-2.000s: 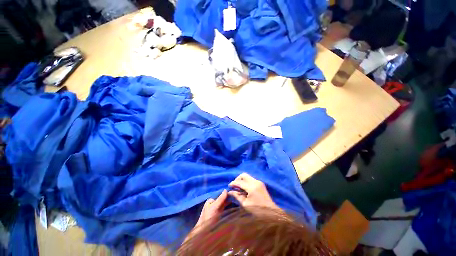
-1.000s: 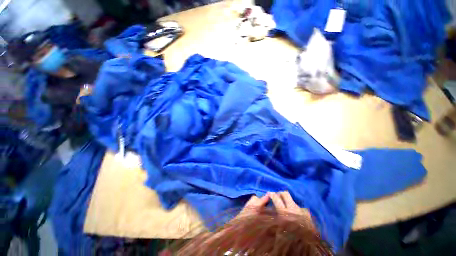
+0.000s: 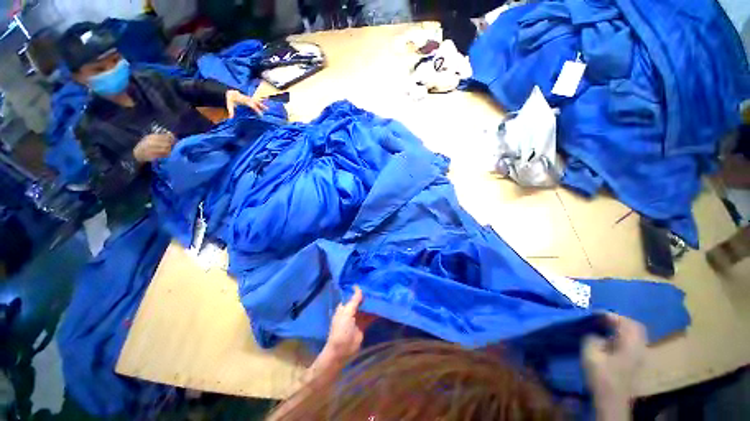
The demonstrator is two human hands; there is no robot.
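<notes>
A blue jacket (image 3: 411, 238) lies heaped and spread over the near part of the pale table. My left hand (image 3: 349, 327) grips the jacket's near edge, thumb on top of the cloth. My right hand (image 3: 617, 349) is at the right end of the same edge, blurred, with the cloth held at its fingers and a small dark spot there that I cannot make out. The edge is stretched between both hands. My hair covers the bottom middle of the view. A blue sleeve (image 3: 637, 306) sticks out flat at the right.
The wooden table (image 3: 189, 329) has another blue jacket pile (image 3: 625, 90) with a white tag (image 3: 568, 78) at the back right. A plastic bag (image 3: 530, 148), a black phone (image 3: 657, 248) and white scraps (image 3: 442, 67) lie on it. A masked person (image 3: 123, 115) stands at the left, a hand on blue cloth.
My hands were together on the cloth and are now far apart, the left moved left and the right moved right. The jacket's edge is lifted and stretched. The view has turned left, bringing the person in.
</notes>
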